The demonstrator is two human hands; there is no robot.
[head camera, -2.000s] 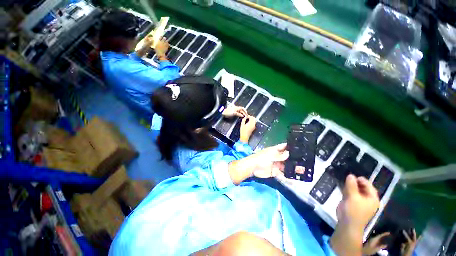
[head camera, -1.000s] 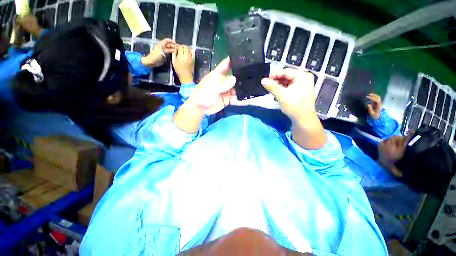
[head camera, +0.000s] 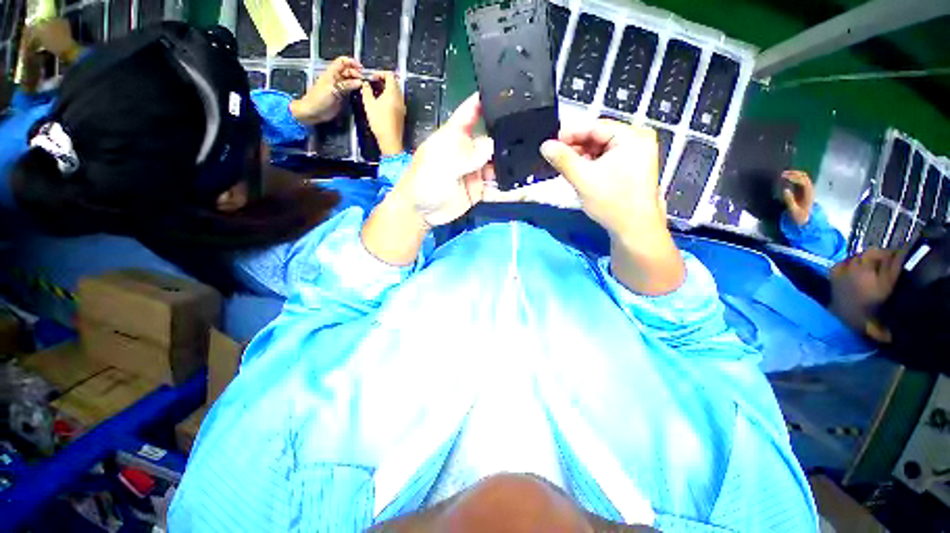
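A black phone mid-frame (head camera: 513, 65) with small cutouts and pale specks is held up in front of me, slightly tilted. My left hand (head camera: 448, 172) grips its lower left edge. A smooth, darker black piece (head camera: 524, 144) lies over the lower end of the mid-frame. My right hand (head camera: 609, 172) pinches the right edge of that piece with thumb and forefinger. Whether the piece is stuck down cannot be told. A white blister tray (head camera: 742, 109) with black housings in its pockets lies behind my right hand.
A worker in a dark cap (head camera: 130, 125) sits close on my left, hands over another tray with a yellow sheet (head camera: 273, 23). Another worker (head camera: 870, 276) sits on my right. A pale bar (head camera: 833, 40) crosses at upper right. Cardboard boxes (head camera: 146, 325) stand at lower left.
The view has swung round from the earlier right-hand tray. My right hand has come from over the tray to the mid-frame's lower end, where the darker piece now lies more in line with it.
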